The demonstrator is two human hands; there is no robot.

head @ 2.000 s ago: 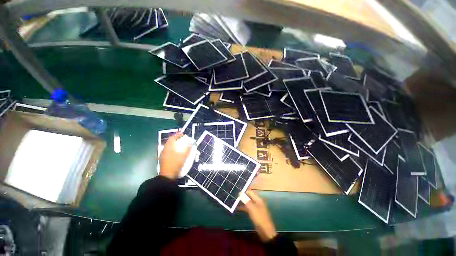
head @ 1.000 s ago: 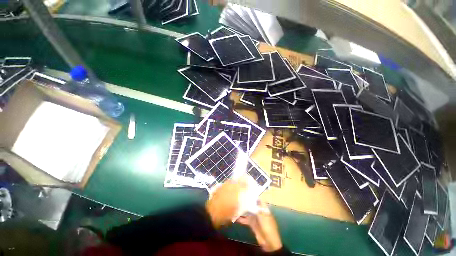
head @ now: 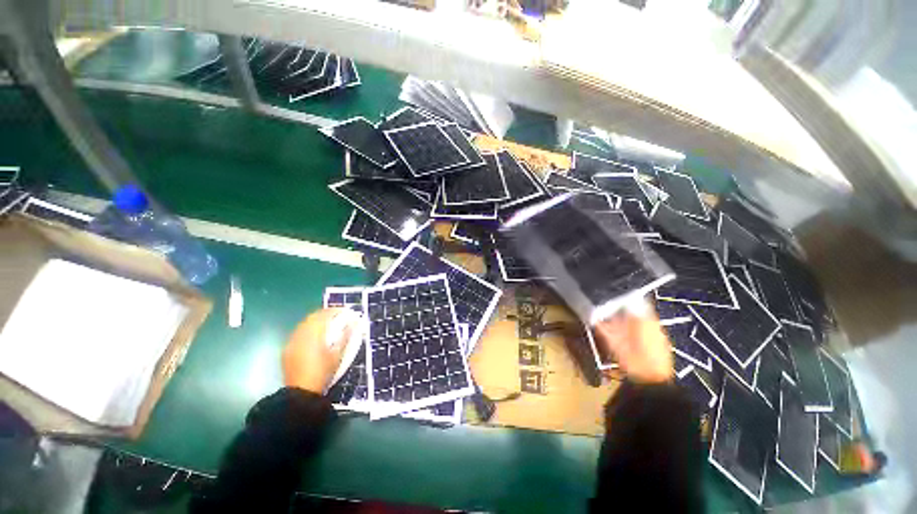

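Note:
My right hand (head: 638, 341) grips the near edge of a small solar panel (head: 583, 251) and holds it over the heap; the panel is blurred, with a pale, hazy surface. My left hand (head: 314, 351) is at the left side of a small pile of white-gridded panels (head: 417, 341) on the bench. It holds a white crumpled cloth (head: 347, 331), partly hidden by the fingers. Dark panels (head: 694, 276) lie in a loose, overlapping heap at the right.
A cardboard sheet (head: 503, 394) lies under the panels, with black leads on it. At the left are an open carton (head: 186, 346) with white sheets (head: 85, 341), a blue-capped bottle (head: 166, 236) and a thin white strip (head: 235, 303). A pale shelf (head: 402, 45) crosses above the bench.
My hands were together at the near side of the pile and have parted. My right hand has moved right and forward with a panel; my left hand has moved left with the cloth.

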